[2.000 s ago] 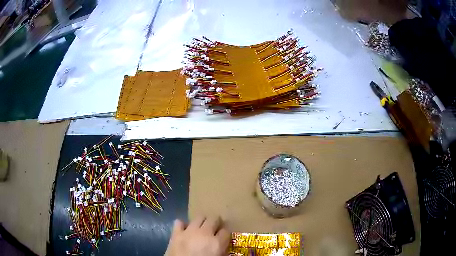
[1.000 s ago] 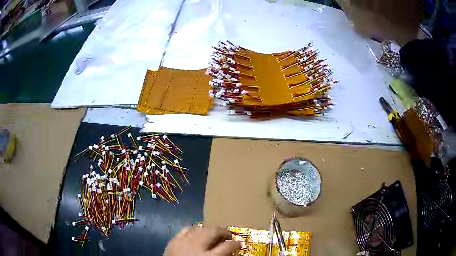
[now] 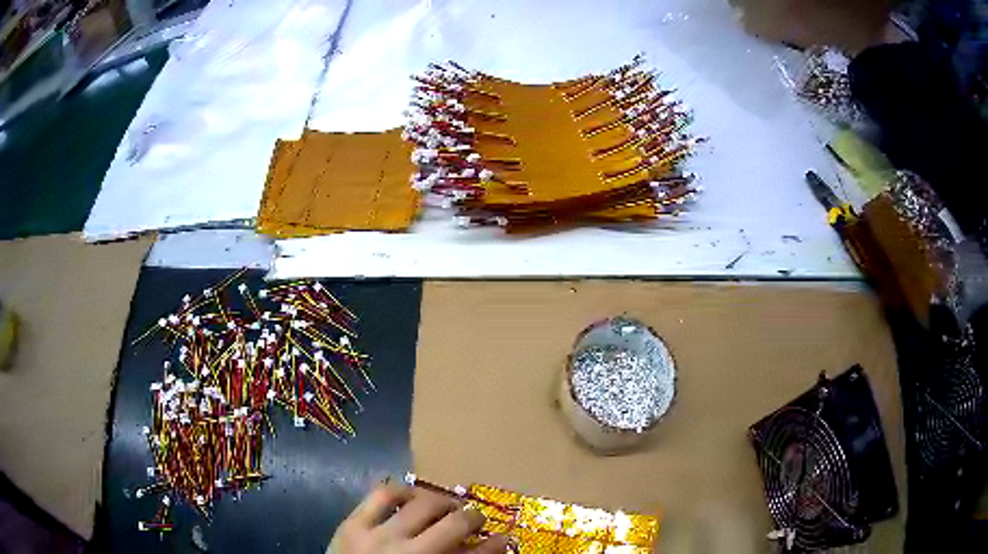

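A shiny amber flexible circuit panel (image 3: 585, 524) lies at the bottom edge, partly cut off. My left hand (image 3: 406, 524) is at its left end, fingers bent together over the edge. A connector lead (image 3: 436, 488) with a white plug runs along the fingers onto the panel; the hand seems to hold it, but the fingertips' contact is blurred. A pale blurred shape right of the panel may be my right hand (image 3: 710, 530); its fingers cannot be made out. No soldering iron can be made out.
Loose leads (image 3: 233, 400) lie on the black mat (image 3: 325, 487). A cup of silvery scraps (image 3: 620, 384) stands behind the panel, a fan (image 3: 818, 465) at right. Bare panels (image 3: 341, 184) and a wired stack (image 3: 542, 146) lie at the back. Another person's dark sleeve (image 3: 921, 124) is upper right.
Two thin metal shafts seen over the panel one second ago are gone from view. A lead now shows at my left hand. The panel has tilted slightly, and the whole view has shifted.
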